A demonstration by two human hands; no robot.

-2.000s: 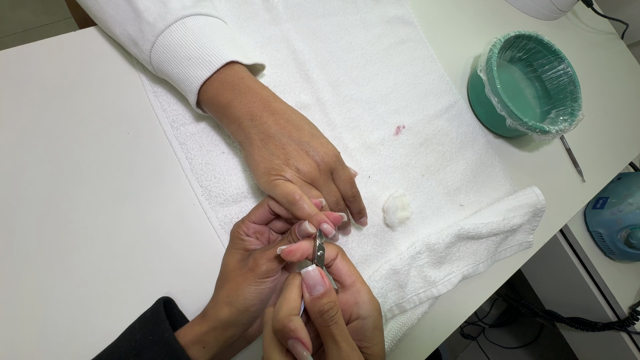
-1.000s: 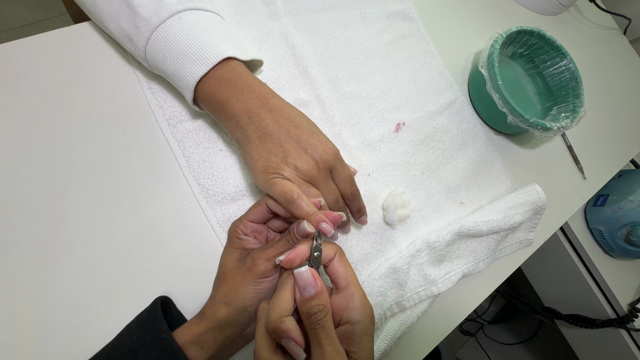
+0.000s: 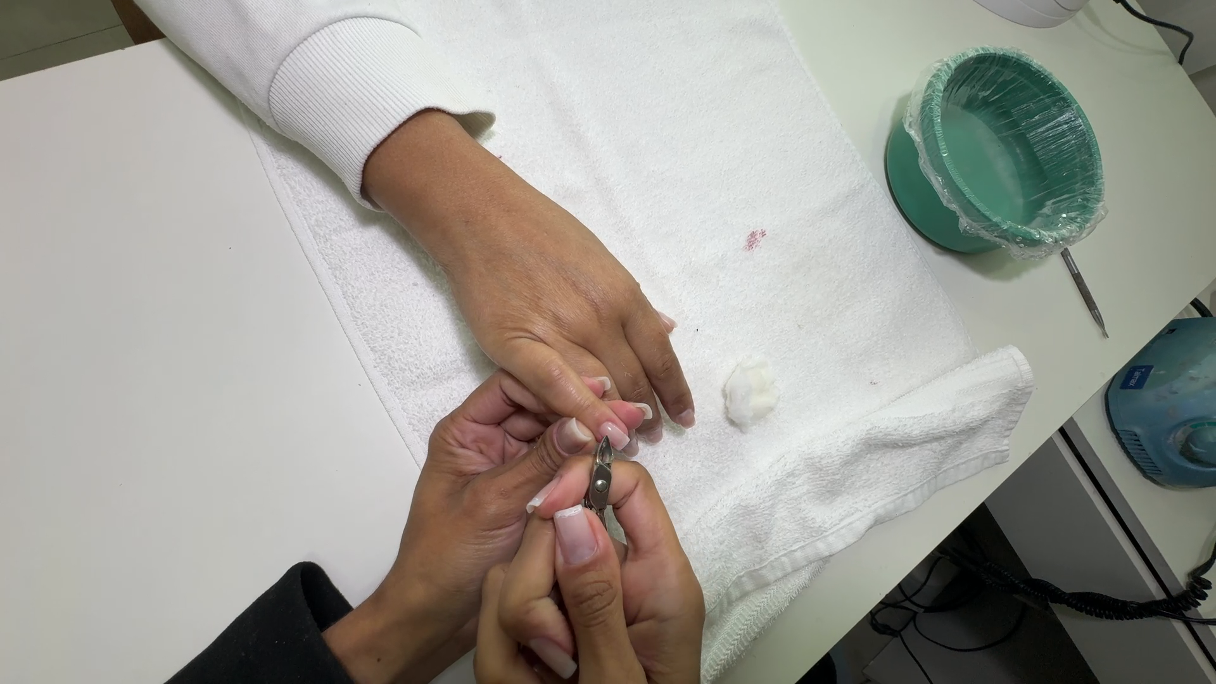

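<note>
My left hand point(image 3: 484, 484), coming from a black sleeve, grips a finger of another person's hand point(image 3: 560, 275), which lies palm down below a white ribbed cuff. My right hand point(image 3: 608, 589) is closed around metal cuticle nippers point(image 3: 600, 483), their tips at that finger's nail. The nippers' handles are mostly hidden in my fingers. A white cotton pad point(image 3: 750, 392) lies on the white towel point(image 3: 655, 152), right of the other person's fingertips.
A green bowl point(image 3: 898, 180) lined with clear plastic stands at the upper right. Beside it lies a thin metal tool point(image 3: 1085, 293). The towel has a small red stain point(image 3: 755, 238) and a folded corner. A blue device point(image 3: 1168, 404) and black coiled cable point(image 3: 1073, 603) are at the right.
</note>
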